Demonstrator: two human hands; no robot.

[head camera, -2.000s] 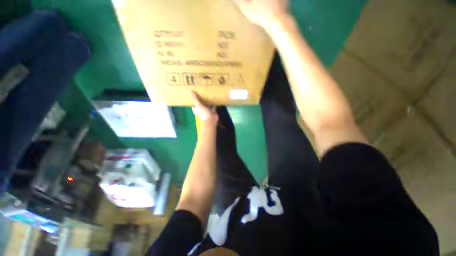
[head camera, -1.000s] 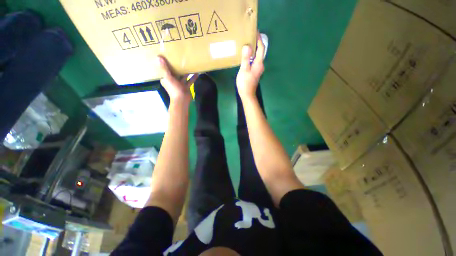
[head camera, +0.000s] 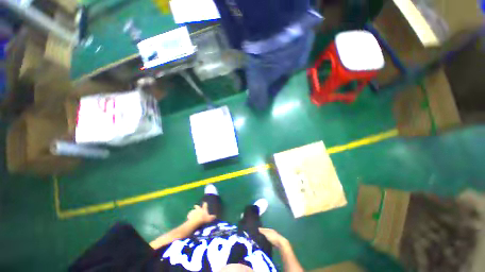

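A closed brown carton lies on the green floor ahead and to the right of my feet, across the yellow line. Faint dark marks show on its top. My left hand is by my left thigh, away from the carton, with fingers loosely apart and nothing seen in it. My right hand is low by my right side, blurred and small. It does not touch the carton, and its fingers are not clear.
A white-topped box stands on the floor ahead. A white bag with red print is at left. A person in jeans stands at the green bench. A red stool with white seat and flat cardboard stacks are at right.
Both hands have let go of the printed carton and dropped to my sides. A carton now rests on the floor at right. The view has swung toward the bench, stool and person.
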